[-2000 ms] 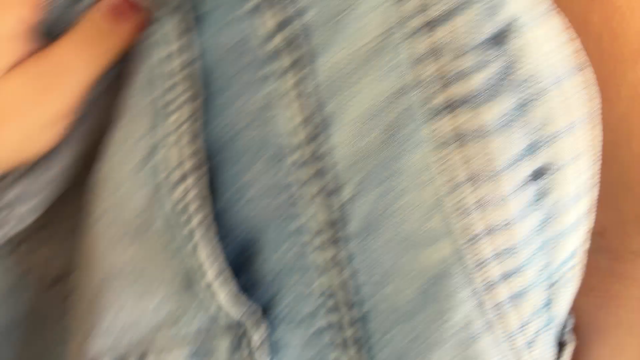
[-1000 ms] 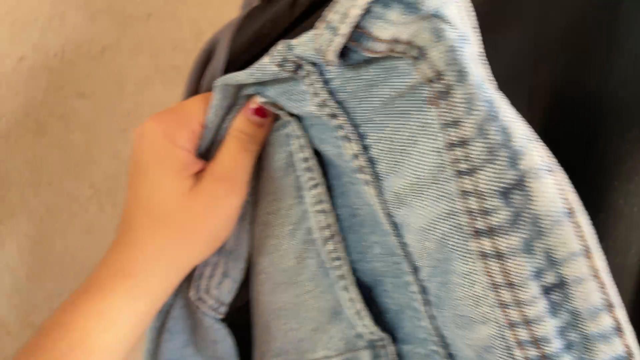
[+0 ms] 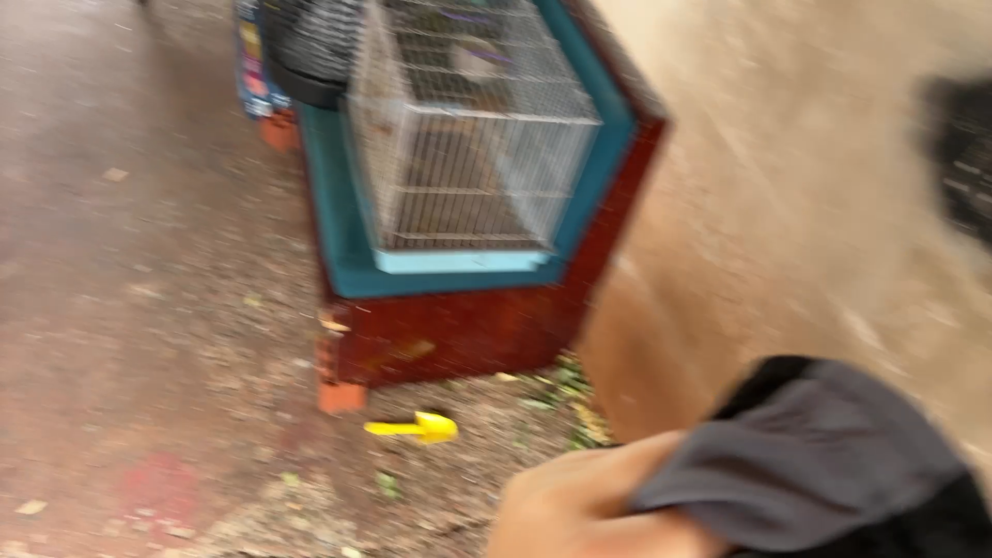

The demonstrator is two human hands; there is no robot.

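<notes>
At the bottom, right of centre, my left hand (image 3: 597, 504) is closed on a grey and black cloth (image 3: 814, 457). The cloth bulges up and to the right from the fingers and runs out of view at the lower right. Blur and the frame's edge hide most of the fingers and the wrist. My right hand is not in view.
A wire cage (image 3: 473, 178) with a light blue base stands on a teal and dark red stand (image 3: 457, 333), propped on orange bricks (image 3: 341, 387). Beside it is a dark ribbed object (image 3: 318, 46). A yellow toy shovel (image 3: 422, 428) lies on littered ground.
The view has swung away from the light blue denim that my left hand held one second ago. The denim is out of sight, and the hand now grips grey and black cloth.
</notes>
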